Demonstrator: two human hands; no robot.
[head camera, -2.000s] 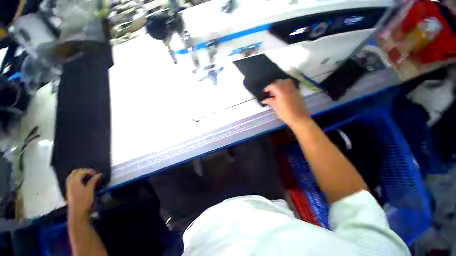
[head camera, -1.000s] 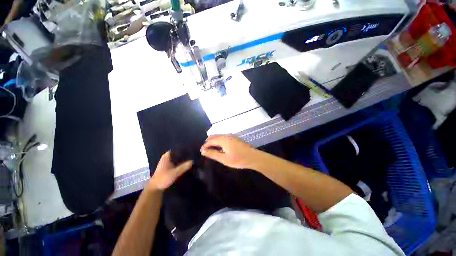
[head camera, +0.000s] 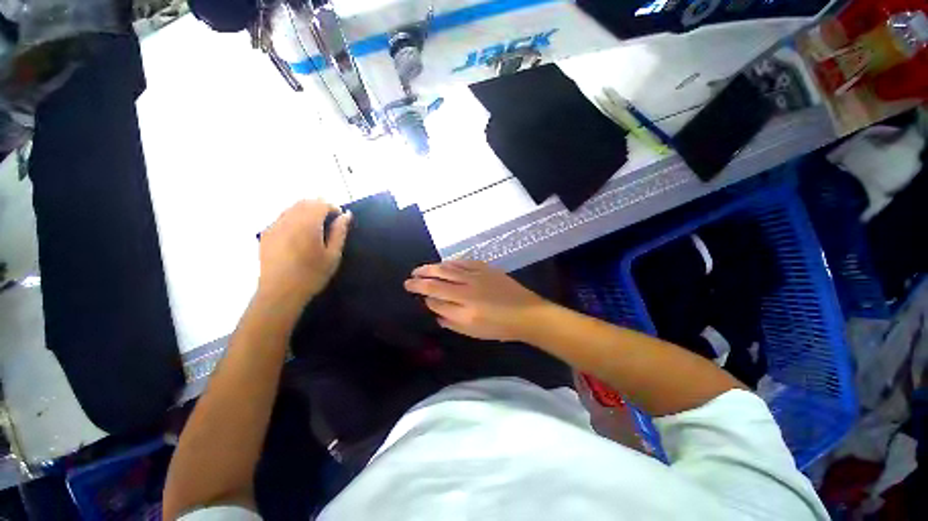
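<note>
A black garment panel (head camera: 371, 290) lies over the table's front edge and hangs towards my lap, its top end a little below the needle area. My left hand (head camera: 300, 247) is on the panel's upper left part, thumb and fingers at its edge. My right hand (head camera: 470, 297) rests on its right side with the fingers nearly flat. Whether a small piece lies on the panel under my hands I cannot tell. The presser foot and needle (head camera: 374, 124) of the sewing machine are above the panel, not touching it.
A stack of small black pieces (head camera: 555, 132) lies right of the needle, beside a yellow-green tool (head camera: 633, 122) and a dark rectangle (head camera: 725, 127). Stacked long black panels (head camera: 102, 234) lie on the left. A blue basket (head camera: 809, 315) with black pieces stands lower right.
Over two seconds, my hands came from the long stack and the small stack to the panel at the front edge. Since the last frame, my left hand moved up and left along it; the view shifted.
</note>
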